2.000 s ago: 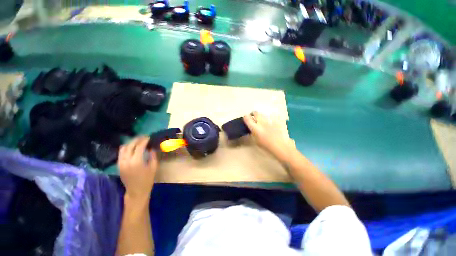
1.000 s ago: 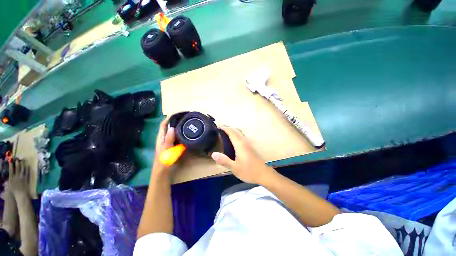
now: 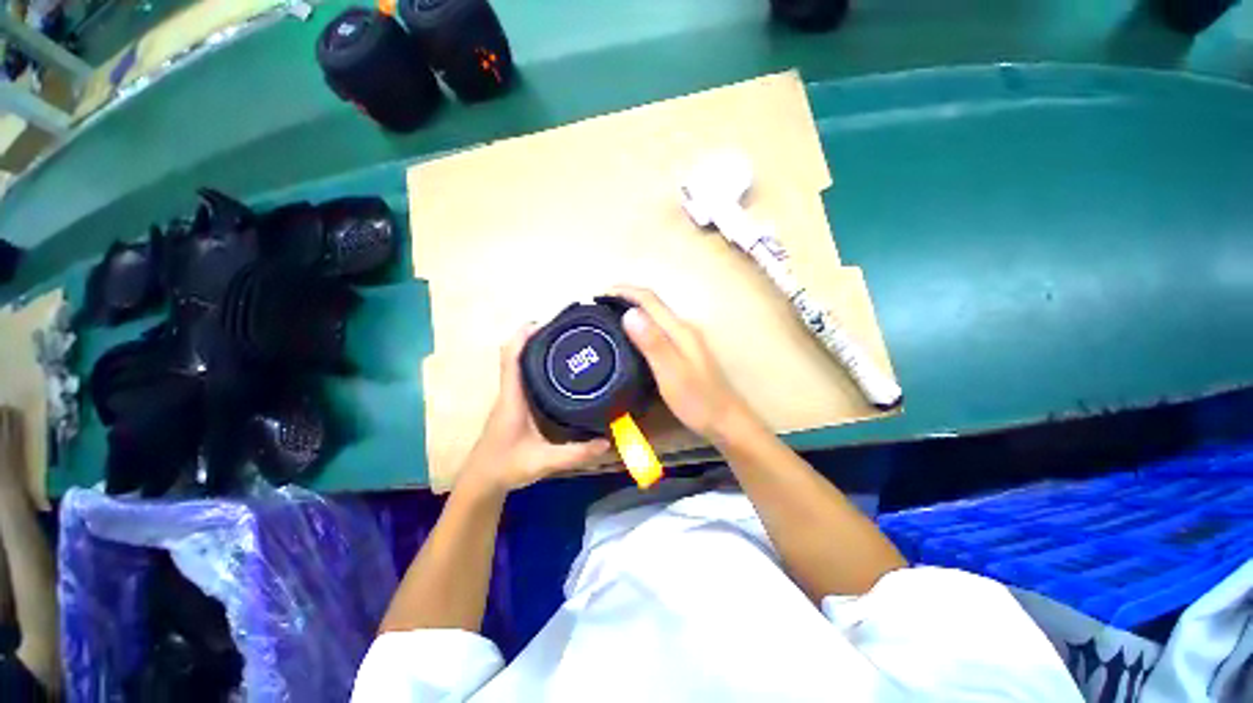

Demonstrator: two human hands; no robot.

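A black rounded speaker [image 3: 583,365] stands over the near part of the tan cardboard mat [image 3: 550,206], its round logo end facing up. Its orange strap [image 3: 636,451] points toward me. My left hand [image 3: 520,437] is wrapped round its left and near side. My right hand [image 3: 676,360] grips its right side, with the fingers at the far right edge. Black cover material shows at the speaker's far edge; how it sits is partly hidden by my fingers. A white-wrapped hammer [image 3: 794,286] lies on the right of the mat.
A pile of black covers [image 3: 234,323] lies left of the mat. Two speakers [image 3: 399,62] stand beyond it. A plastic-lined bin [image 3: 261,577] is at lower left, blue crates [image 3: 1058,529] at lower right. Another person's arm [image 3: 25,549] shows at the left edge.
The speaker has turned in my hands, so the strap has swung from the left to the near side. My left hand has moved to its near side. The camera view has shifted.
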